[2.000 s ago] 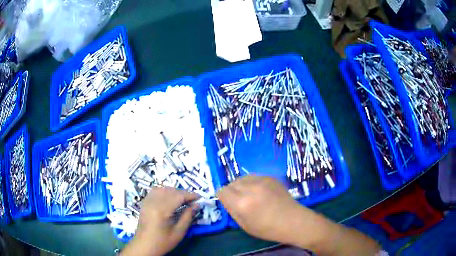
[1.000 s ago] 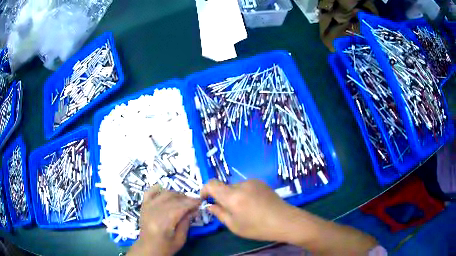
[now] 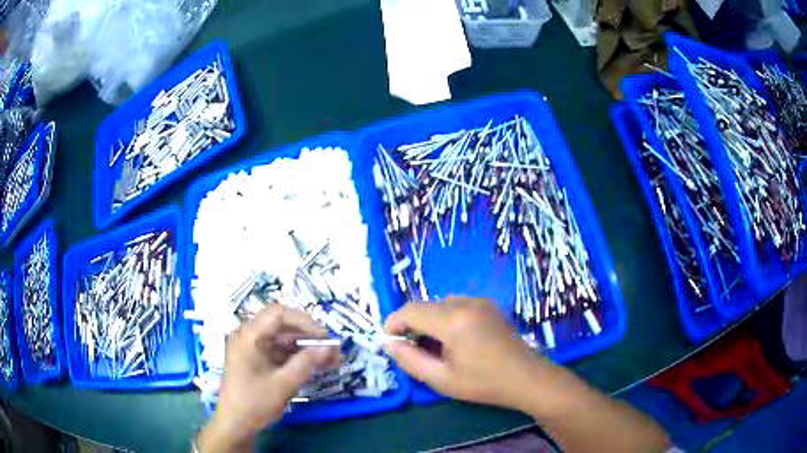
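My left hand (image 3: 270,367) is over the near part of the white sleeve tray, its fingers closed on a slim silver and white piece (image 3: 317,342) that points right. My right hand (image 3: 460,349) is just to its right, near the rim between the two large trays, its fingertips pinching a small whitish piece (image 3: 389,338). A small gap separates the two pieces. White plastic sleeves (image 3: 274,199) fill the middle tray, with short metal tubes (image 3: 310,274) over their near part. Thin rods (image 3: 456,164) lie fanned in the right-hand tray (image 3: 611,301).
Two blue trays of short silver pieces (image 3: 181,115) and joined pieces (image 3: 128,305) are at left. Overlapping rod trays (image 3: 743,159) are at right. Plastic bags (image 3: 115,44), white card (image 3: 425,49), a clear box (image 3: 504,25) and brown paper (image 3: 633,35) lie behind. A red stool (image 3: 726,380) is below right.
My hands were close together at the fingertips and are now slightly apart, with a slim piece showing in the left fingers. The whole view has shifted slightly.
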